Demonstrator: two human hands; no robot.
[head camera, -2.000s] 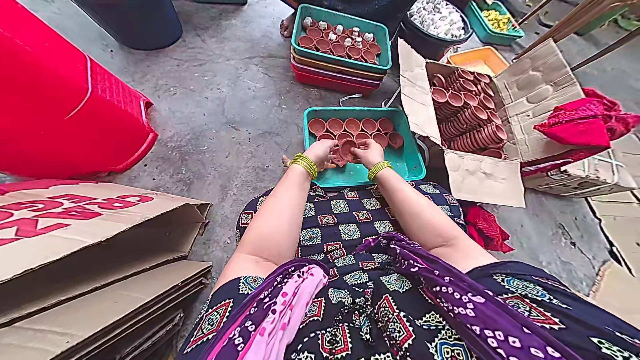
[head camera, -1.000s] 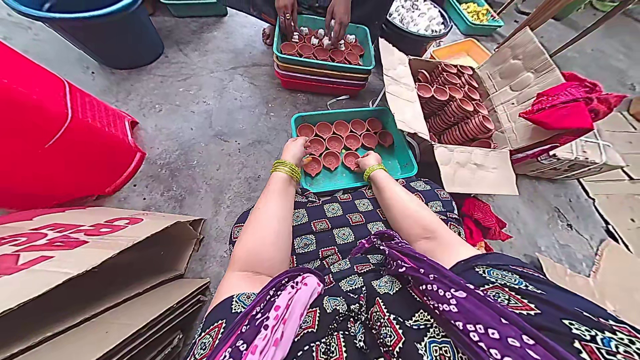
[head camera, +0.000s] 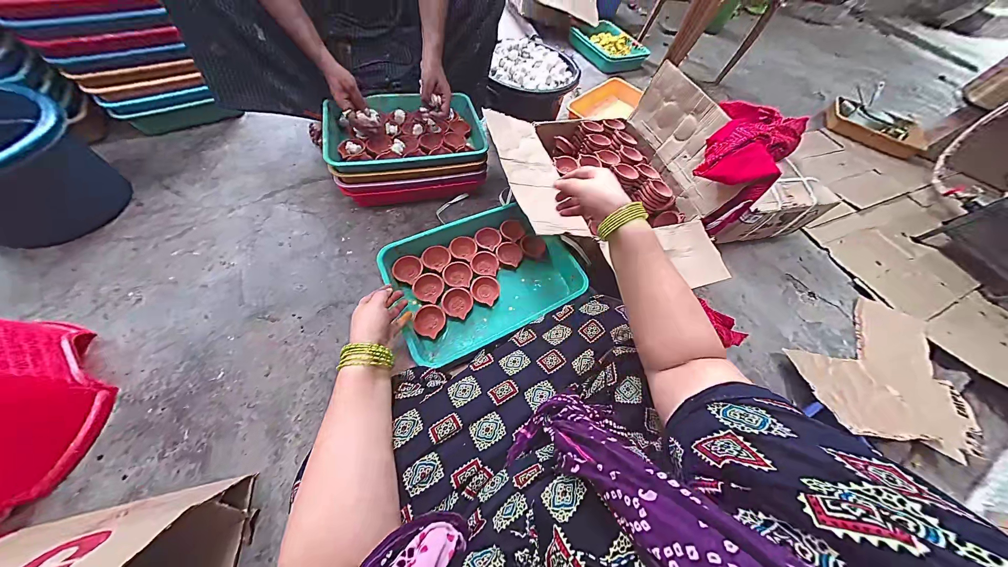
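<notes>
A teal plastic tray (head camera: 528, 303) lies tilted in view before my lap, with several small clay lamps (head camera: 457, 274) in rows over its left and far parts. My left hand (head camera: 378, 316) is at the tray's left edge beside the nearest lamps, fingers apart, holding nothing that shows. My right hand (head camera: 589, 193) is over the near left edge of an open cardboard box (head camera: 524, 169), next to the stacked clay lamps (head camera: 622, 161) inside it. Its fingers are partly bent, and whether they touch a lamp is hidden.
Across from me, a person's hands (head camera: 362, 118) work over a stack of trays (head camera: 409, 189) holding clay lamps and white pieces. Behind the box stand a black tub of white pieces (head camera: 531, 64) and an orange tray (head camera: 605, 98). A red cloth (head camera: 748, 146) lies over the box's right side.
My right hand has left the teal tray and moved right to the cardboard box. My left hand has moved to the tray's left edge. The view has shifted.
</notes>
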